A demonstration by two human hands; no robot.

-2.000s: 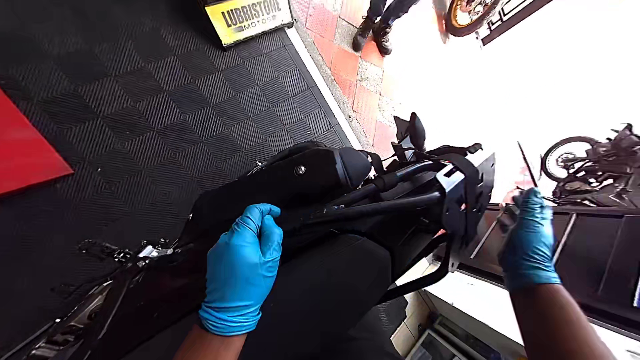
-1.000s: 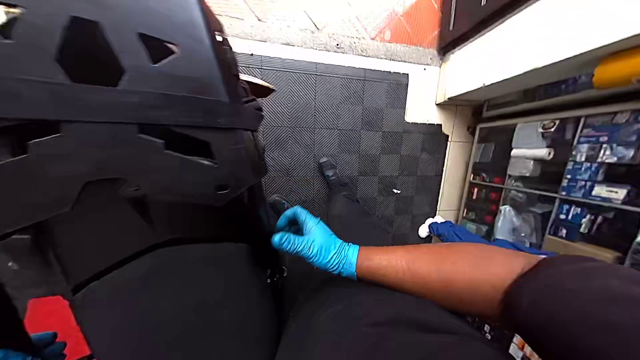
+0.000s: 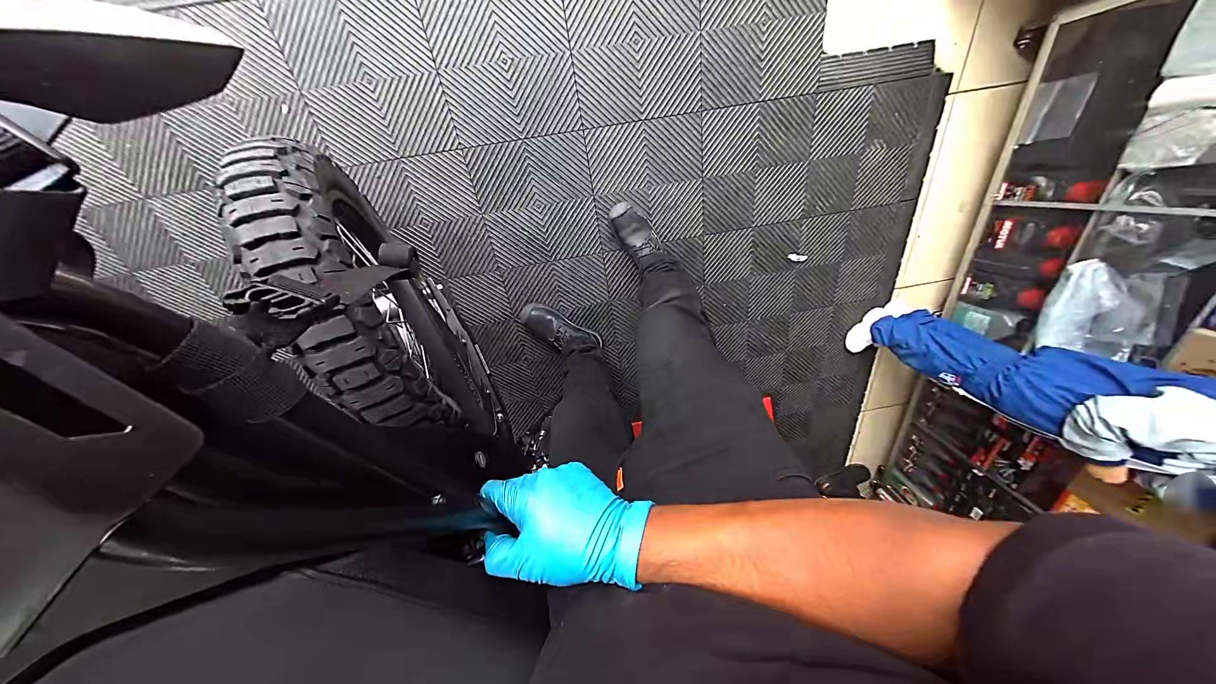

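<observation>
My right hand [image 3: 560, 527], in a blue glove, is at the edge of the motorcycle's black side bodywork [image 3: 313, 508]. Its fingers and thumb are curled on either side of a dark part there; the fingertips are partly hidden. Below and left of the hand lies the black seat [image 3: 313, 627]. A flat black rack plate [image 3: 85, 484] with a cutout is at the left edge. Beyond the bodywork stands a wheel with a knobby tyre [image 3: 275, 223], with a black strap-like piece [image 3: 347, 283] across it. My left hand is out of view.
My legs and dark shoes [image 3: 635, 228] are on the ribbed floor tiles [image 3: 513, 71] beside the motorcycle. At the right, a person in blue trousers [image 3: 997, 375] is by a glass-fronted cabinet [image 3: 1007, 204] with packaged goods. A white-and-black motorcycle part [image 3: 123, 71] juts in at upper left.
The view has swung strongly round the motorcycle. My right hand, raised with a thin dark item two seconds ago, is now at the bodywork. My left hand has left the view.
</observation>
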